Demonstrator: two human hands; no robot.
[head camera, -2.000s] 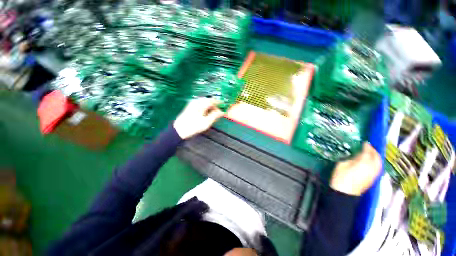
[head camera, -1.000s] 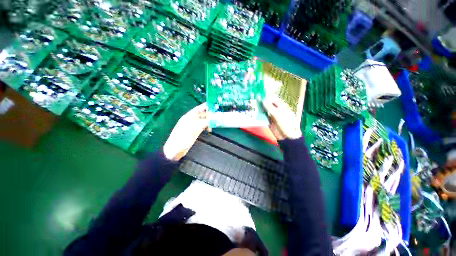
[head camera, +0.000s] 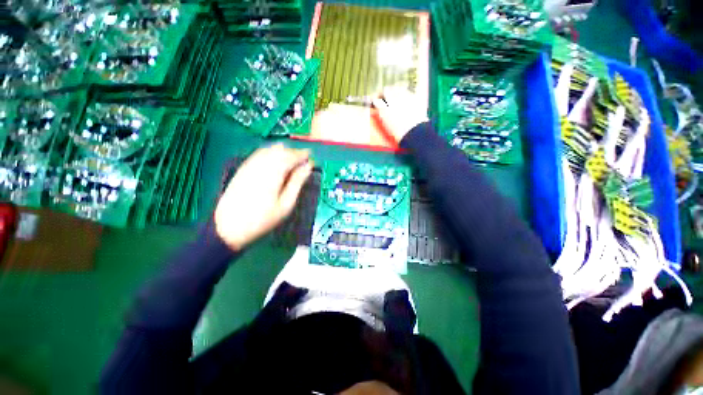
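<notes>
A green circuit board (head camera: 362, 220) with round outlines and dark slots lies on the black rack (head camera: 433, 231) in front of me. My left hand (head camera: 260, 194) is just left of the board, over the rack, fingers bent; whether it holds something I cannot tell. The component tray (head camera: 351, 123), pale with a red edge and rows of yellow parts, lies beyond the rack. My right hand (head camera: 397, 116) is over the tray's near right part, fingertips at the near edge of the yellow rows. Whether it grips a part is too blurred to tell.
Large board stacks (head camera: 104, 181) stand at left, another stack (head camera: 493, 31) at back right. Loose boards (head camera: 266, 89) lie left of the tray, and one board (head camera: 484, 116) lies right of it. A blue bin (head camera: 543, 162) holds wired boards (head camera: 617, 170). A person's grey sleeve (head camera: 671, 359) shows lower right.
The board held up in both hands now lies on the rack. My right hand has moved from the board to the tray, and my left hand has let go of it. The view has turned.
</notes>
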